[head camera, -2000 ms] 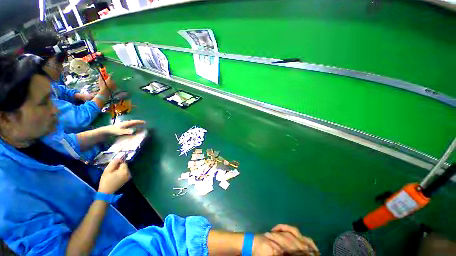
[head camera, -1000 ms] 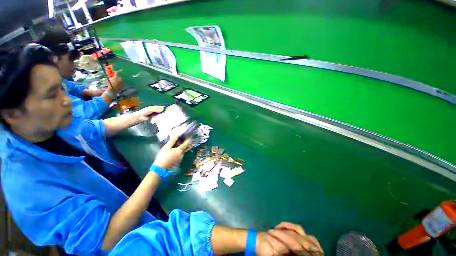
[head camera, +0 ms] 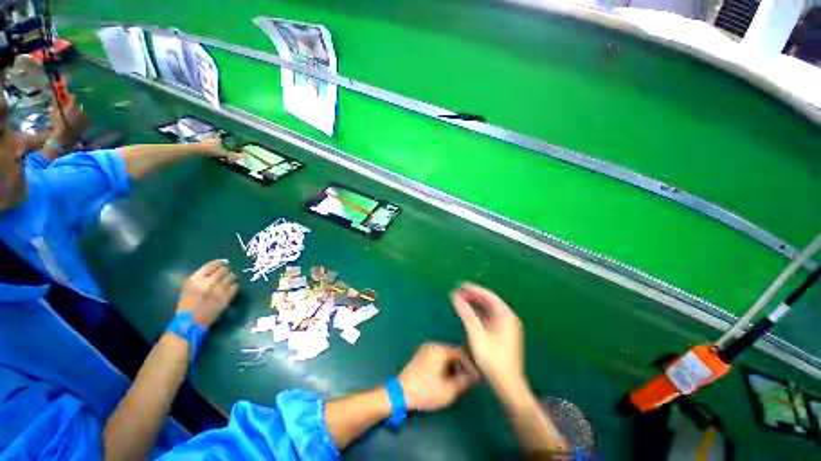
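My left hand (head camera: 439,376), with a blue wrist band, is over the green bench at the lower middle, fingers curled; whether it holds anything cannot be told. My right hand (head camera: 493,338) is blurred, raised just beside it, with a gap between thumb and fingers and nothing visible in it. To their left lie a loose pile of small white and copper-brown flex modules (head camera: 311,311) and a tangle of white strips (head camera: 277,247). The orange electric screwdriver (head camera: 680,376) hangs at the right. The round grey screw dish (head camera: 572,421) is partly hidden by my right forearm.
Opened tablet units (head camera: 356,209) lie along the far side by the green partition (head camera: 540,99). Another unit (head camera: 781,401) lies at the right edge. A neighbouring worker's hands (head camera: 209,290) are at the left, one touching a far unit. Papers hang on the partition.
The view has shifted right. My hands, earlier together at the bottom edge, are now raised and apart. The neighbour no longer holds a tablet; a third unit lies on the far side.
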